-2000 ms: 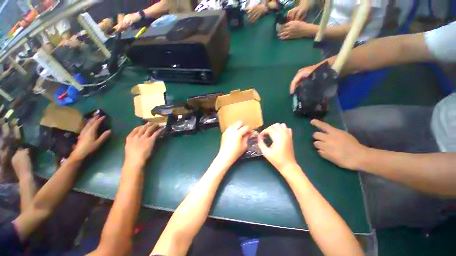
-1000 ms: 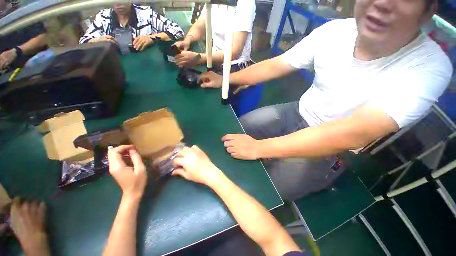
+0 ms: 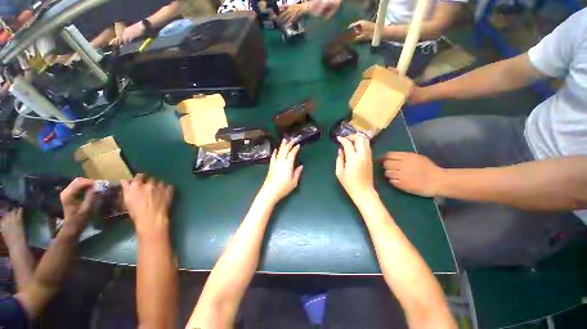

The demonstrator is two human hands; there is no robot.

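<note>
My right hand (image 3: 355, 164) touches the near edge of an open black carton whose tan lid (image 3: 378, 103) stands upright, at the right of the bench. My left hand (image 3: 282, 168) reaches to a smaller-looking open black box (image 3: 301, 128) with its dark lid raised; its fingertips rest at the box's near edge. Shiny clear plastic shows inside both. To the left stand an open box with a tan lid (image 3: 204, 122) and beside it a dark-lidded one (image 3: 253, 148), both holding crinkled clear bags. Whether either hand grips its box is hard to tell.
A large dark brown unit (image 3: 212, 58) stands at the back left. A person's hand (image 3: 412, 173) rests at the right edge near pale poles (image 3: 412, 38). At left, a neighbour's hands (image 3: 148, 199) work at a tan-lidded box (image 3: 103, 160). A dark box (image 3: 340, 54) lies farther back.
The tan-lidded carton has moved right, away from the row, with my right hand. My left hand has moved to the dark-lidded box, which now stands apart. The view has swung back left.
</note>
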